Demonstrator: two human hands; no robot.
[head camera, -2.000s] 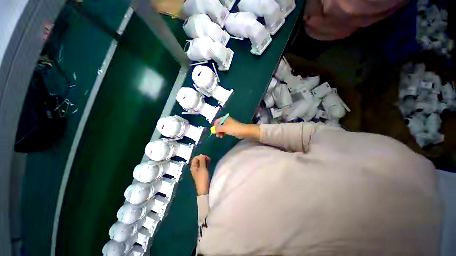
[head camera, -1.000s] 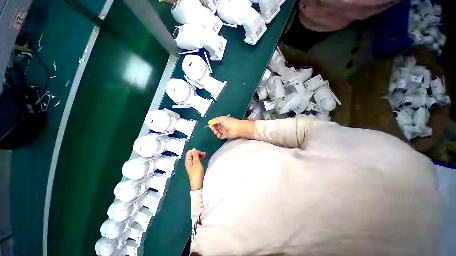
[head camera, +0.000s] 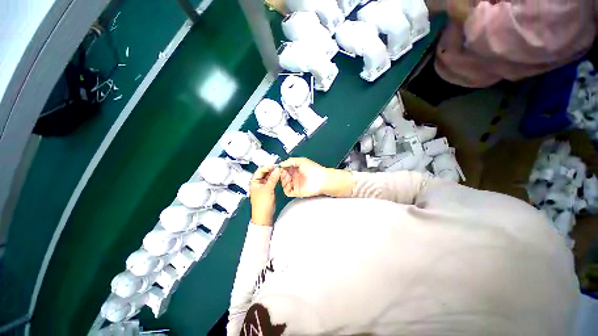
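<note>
My left hand and my right hand meet at the fingertips, just beside the bracket end of one white security camera in a slanting row. The fingers are pinched together. Anything between them is too small to make out, and no yellow item shows clearly at the right fingertips. The row's round heads point to the conveyor, and their white mounting brackets face me.
A green conveyor with a pale edge runs behind the row. More cameras stand near a metal post. Loose white parts lie beside the bench. A person in pink is at the upper right, near a blue crate.
My hands were apart, with yellow at the right fingertips; now they are together at the fingertips. The view has shifted, so the cameras appear farther right at the top.
</note>
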